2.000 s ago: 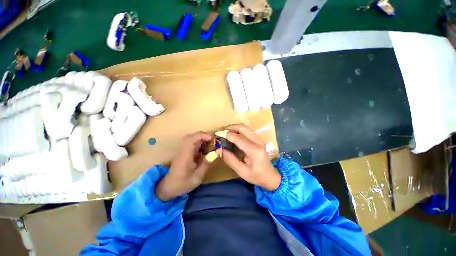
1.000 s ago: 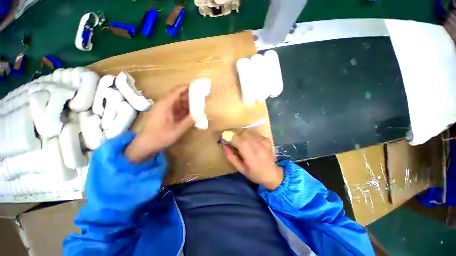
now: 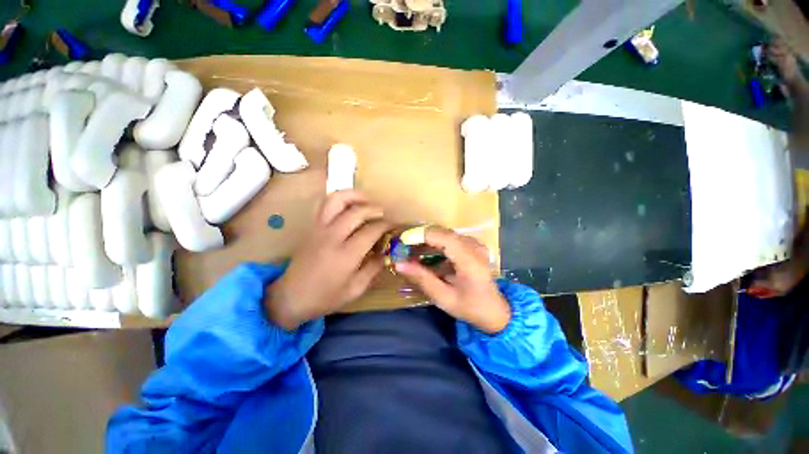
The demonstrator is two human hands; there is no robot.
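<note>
My right hand (image 3: pixel 454 270), with a pale yellow finger cot, holds a small blue battery piece (image 3: pixel 399 252) between thumb and finger, low over the cardboard mat (image 3: pixel 404 115). A small dark green part shows beside it, under the fingers. My left hand (image 3: pixel 333 253) is at the left side of the same piece, its fingertips at or near it; whether they grip it is hidden. A white housing shell (image 3: pixel 341 167) lies on the mat just beyond my left fingers, its near end hidden by them.
Many white shells (image 3: pixel 124 208) are piled at left. A short row of shells (image 3: pixel 498 152) lies at the mat's right end. Beyond runs a green belt (image 3: pixel 470 40) with blue batteries. A grey post (image 3: pixel 585 44) leans over the black mat (image 3: pixel 603 204). A cardboard carton (image 3: pixel 75 377) is below left.
My left hand has set down the white shell it held a second ago and moved right and down to the blue piece. My right hand stays low over the mat.
</note>
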